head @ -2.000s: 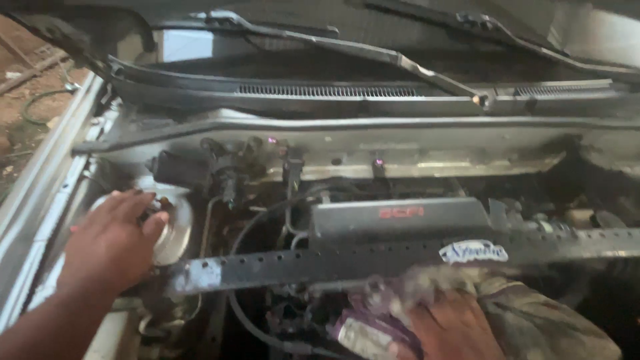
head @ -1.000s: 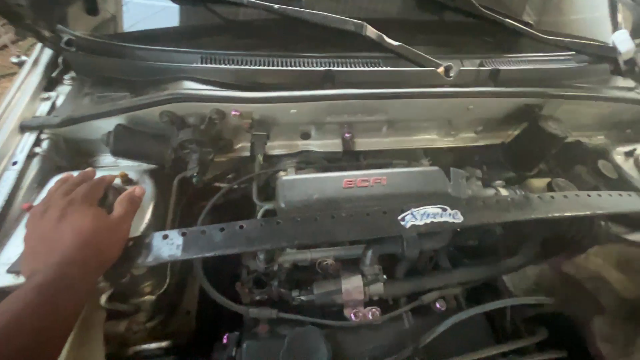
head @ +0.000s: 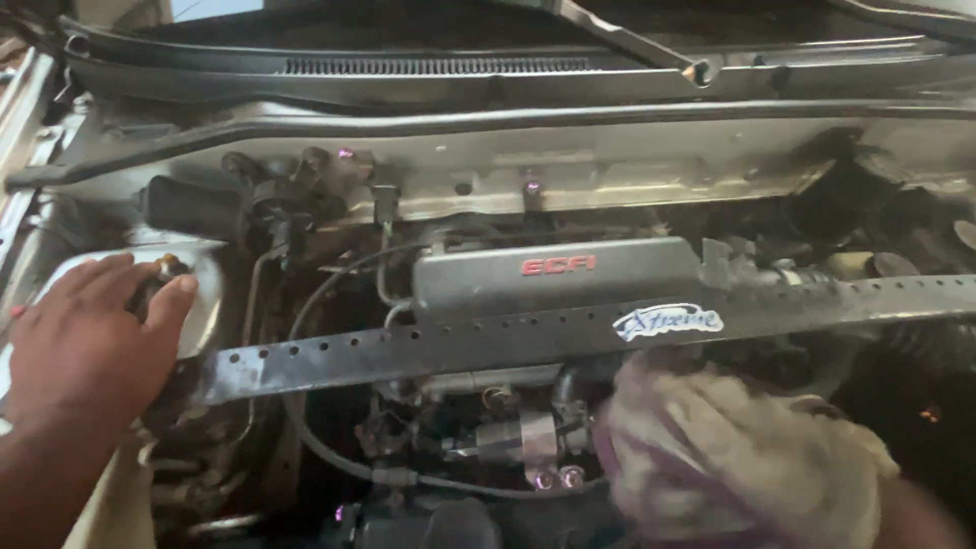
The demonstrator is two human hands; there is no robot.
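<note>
My left hand [head: 95, 335] rests with its fingers spread on the round pale strut tower top [head: 202, 305] at the left of the engine bay, its thumb and forefinger beside the stud in the middle. At the lower right, a blurred, bunched cloth [head: 732, 450], pale with purple parts, covers most of my right hand [head: 915, 511], which holds it. The cloth lies just below the perforated dark metal bar [head: 473, 343], under its sticker. Whether the cloth touches the bar or the engine parts cannot be told.
The bar crosses the bay in front of a grey engine cover [head: 557, 274] with red lettering. A black cable [head: 305, 435] loops below it. Behind are the firewall [head: 625, 175], the cowl grille [head: 435, 66] and a wiper arm [head: 633, 42]. A coil bracket [head: 540, 442] with bolts sits low in the middle.
The right hand and cloth, seen low at the bar two seconds ago and out of sight one second ago, are in view again. The left hand stays on the strut tower top.
</note>
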